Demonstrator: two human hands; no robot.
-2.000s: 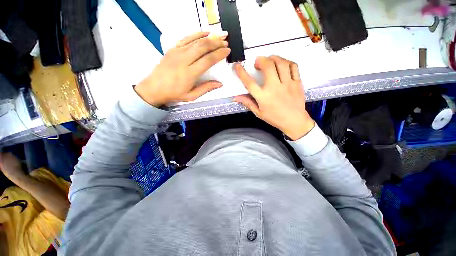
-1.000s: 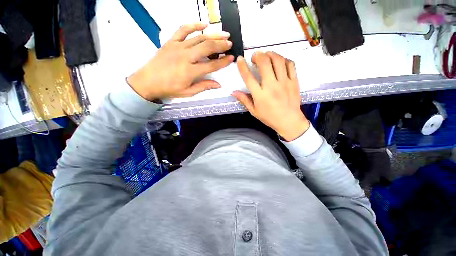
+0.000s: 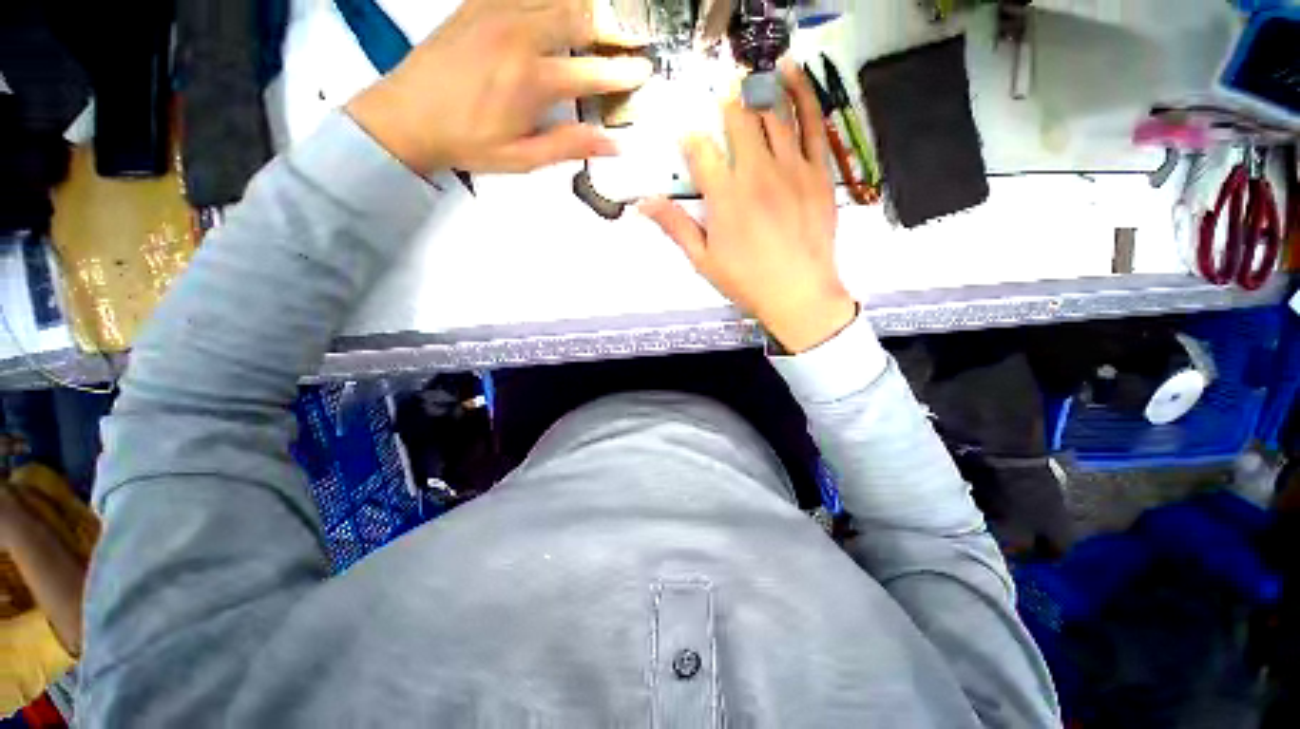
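The sewing machine's needle area (image 3: 690,64) is at the top centre, washed out by bright glare. My left hand (image 3: 492,88) lies left of it, palm down, fingertips reaching to the glare. My right hand (image 3: 767,214) lies right and in front of it, fingers pointing away from me and thumb towards the left. A small dark patch of what may be fabric shows at my left fingertips. The glare and my fingers hide whether either hand holds it. The long black strip is not clearly visible.
A dark cut piece (image 3: 924,131) lies right, beside orange and green tools (image 3: 851,135). Red-handled scissors (image 3: 1240,225) are far right. Dark strips (image 3: 225,107), a brown board (image 3: 121,235) and a blue strip (image 3: 374,32) are left. Blue baskets (image 3: 1226,392) sit below; another person's arm (image 3: 43,548) shows lower left.
Both hands have moved farther from me, up to the needle area. The view has shifted, showing the glare, machine parts and whole scissors. The black strip between the hands is no longer clearly seen.
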